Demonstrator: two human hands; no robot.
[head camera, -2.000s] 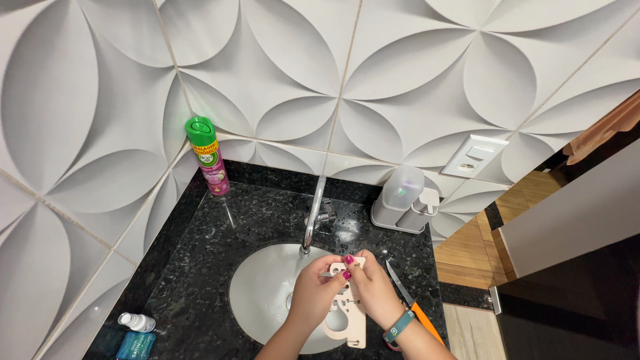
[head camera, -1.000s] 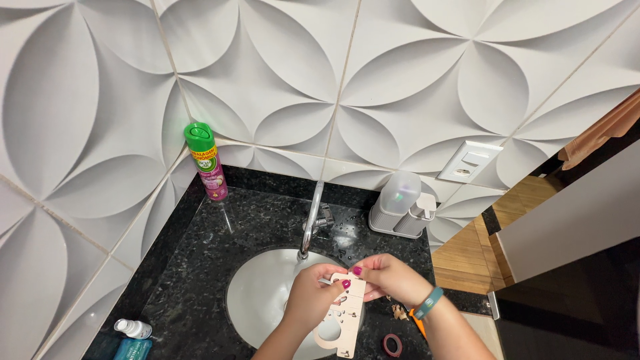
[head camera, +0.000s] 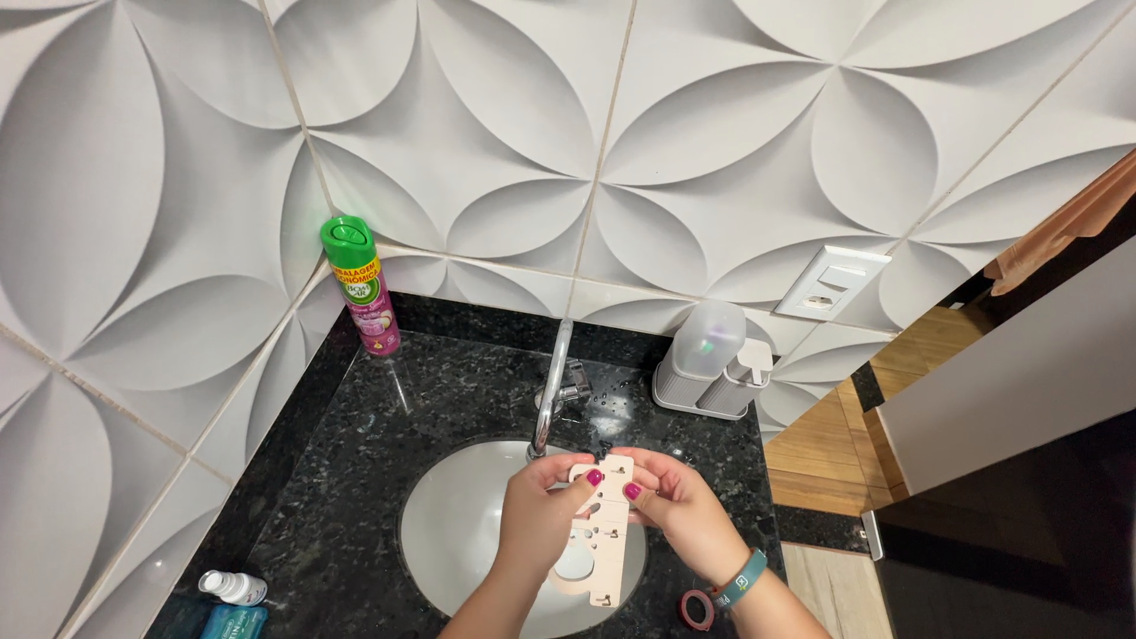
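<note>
My left hand (head camera: 552, 510) and my right hand (head camera: 682, 506) both hold a flat, pale cut-out plate (head camera: 611, 562) over the oval white sink basin (head camera: 453, 524). The plate has holes, a large round opening and small metal hooks on its face. My left thumb presses its upper left part, and my right thumb lies on its upper right edge. A small dark piece shows at the plate's top edge, too small to name. The chrome faucet (head camera: 555, 382) stands just behind my hands. A reddish roll of tape (head camera: 696, 610) lies beside my right wrist, which wears a teal band.
On the black granite counter (head camera: 355, 461) stand a green-capped aerosol can (head camera: 361, 284) at the back left and a soap dispenser set (head camera: 710, 364) at the back right. A small white bottle (head camera: 232, 587) and a teal packet (head camera: 235, 622) lie at the front left. A wall socket (head camera: 832, 282) is above.
Two seconds ago an orange-handled knife showed beside my right forearm; now it is out of sight. My right hand has shifted on the plate, and the tape roll has come into fuller view.
</note>
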